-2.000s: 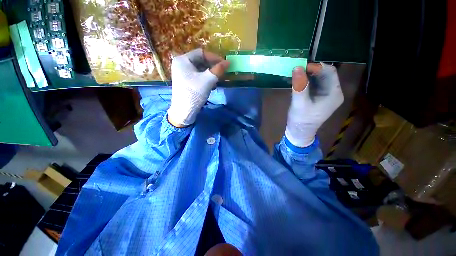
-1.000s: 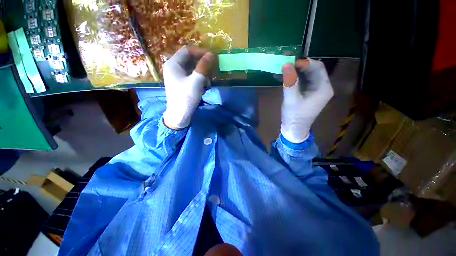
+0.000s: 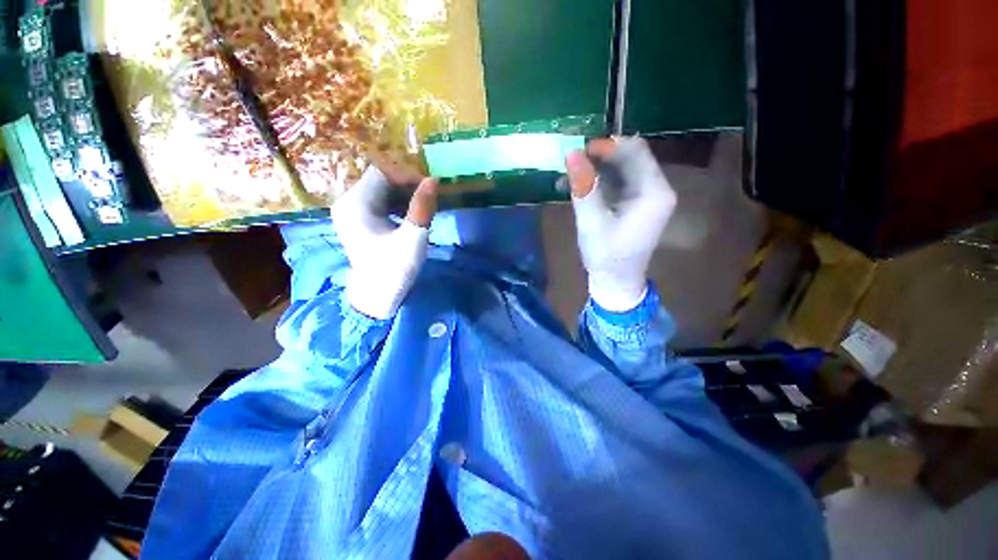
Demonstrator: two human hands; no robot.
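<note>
A pale green strip lies along a dark green PCB panel, whose edge shows above the strip. My left hand, in a white glove with bare fingertips, pinches the left end between thumb and finger. My right hand, gloved the same way, pinches the right end. The panel is held level at the bench's front edge. The fingers behind it are partly hidden and a little blurred.
Left of my hands an amber sheet bears a heap of small brown pieces and a thin dark stick. Circuit board strips and loose pale green strips lie far left. A black tray with red inside stands right; cardboard boxes below.
The view has shifted, so bench, hands and panel appear further left. Both hands still hold the panel and strip; the left thumb now sits lower, by the panel's lower left corner.
</note>
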